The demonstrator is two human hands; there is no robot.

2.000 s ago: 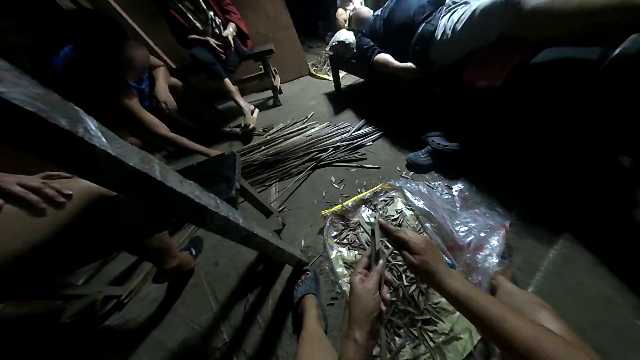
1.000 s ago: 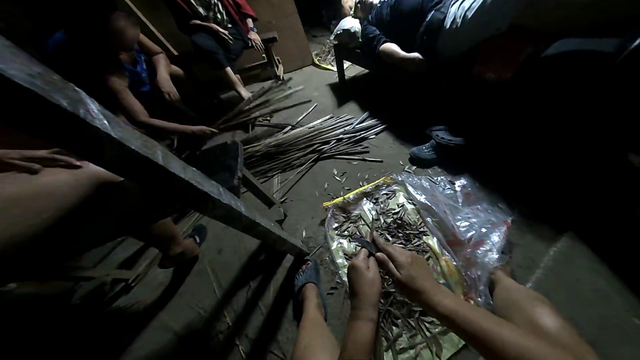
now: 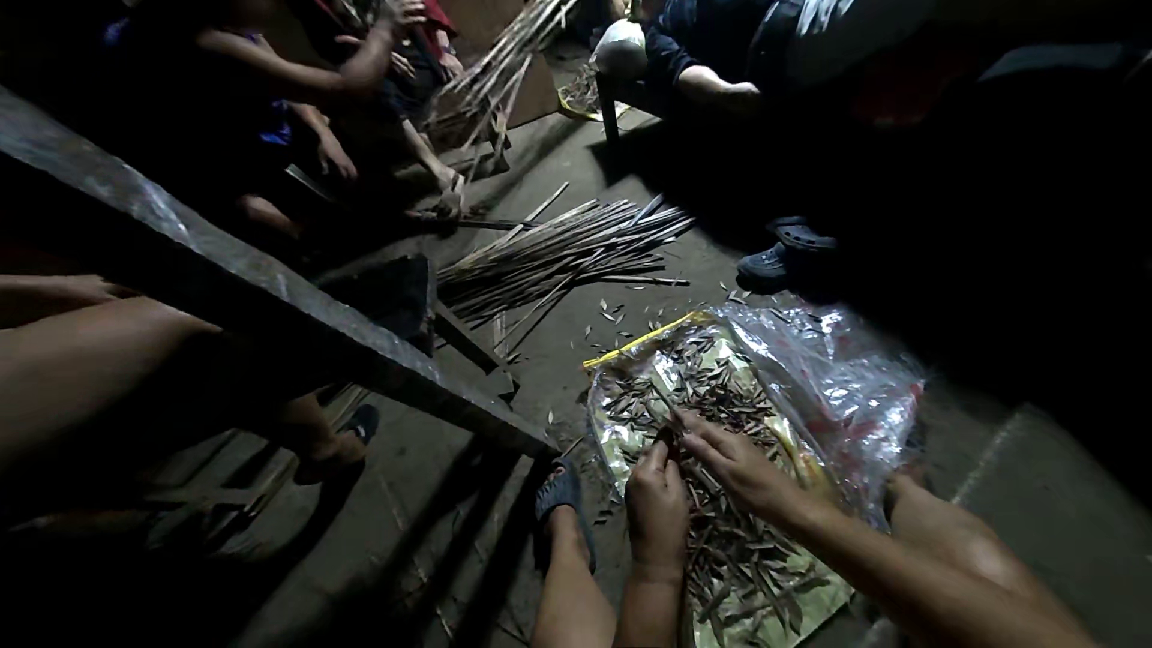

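My left hand (image 3: 657, 499) and my right hand (image 3: 733, 463) are close together over a plastic sheet or sack (image 3: 832, 396) spread on the floor. Many short, dark woody pieces (image 3: 733, 580) lie on it. A thin stick (image 3: 664, 396) points up and away from between the hands, with the fingers of my right hand closed along it. My left fingers are pinched near its lower end, on something dark and too small to tell. The sheet has a yellow edge (image 3: 641, 344) on its far side.
A pile of long thin sticks (image 3: 576, 247) lies on the floor beyond. A wooden beam (image 3: 297, 310) slants down at left, beside a sandalled foot (image 3: 560, 495). A person at upper left lifts a bundle of sticks (image 3: 504, 67). Dark clogs (image 3: 765, 263) and a bench (image 3: 610, 108) stand beyond.
The person at upper left has raised a bundle of sticks from near the floor pile. My hands have stayed close together over the sheet.
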